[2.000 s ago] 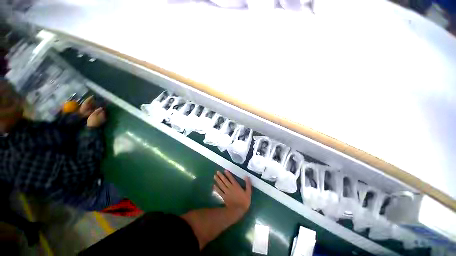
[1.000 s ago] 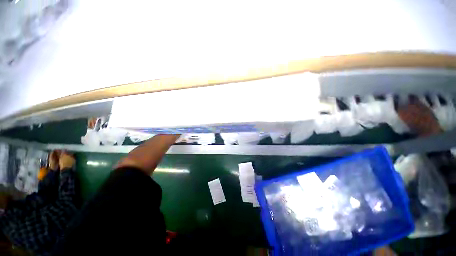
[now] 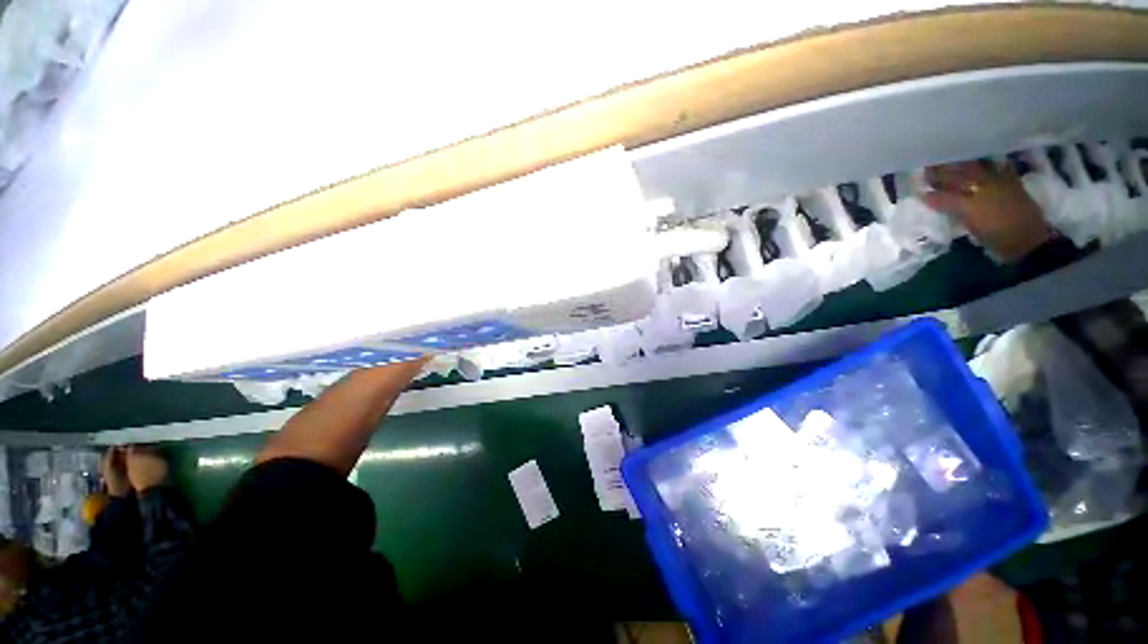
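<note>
White pouches with dark items inside (image 3: 768, 289) stand in a close row behind a white rail. A long white box (image 3: 416, 283) with blue panels hangs over the row's left part. My left forearm, in a black sleeve, reaches under this box; the wrist (image 3: 393, 377) shows, but the hand is hidden. A blue tray (image 3: 661, 554) of loose clear, shiny pieces is at lower right. Bare skin (image 3: 982, 610) shows below the tray, cut off by the frame edge; I cannot tell if it is my right hand.
Another person's hand (image 3: 988, 208) is over the row at right. White slips (image 3: 533, 494) lie on the green surface (image 3: 434, 503). A clear bag (image 3: 1070, 415) is right of the tray. Another worker's hands (image 3: 136, 471) are at far left. A white shelf (image 3: 504, 88) with brown edge runs above.
The view has swung right from the row; the white box and blue tray have come in. My left hand, spread on the green surface earlier, is now hidden under the box.
</note>
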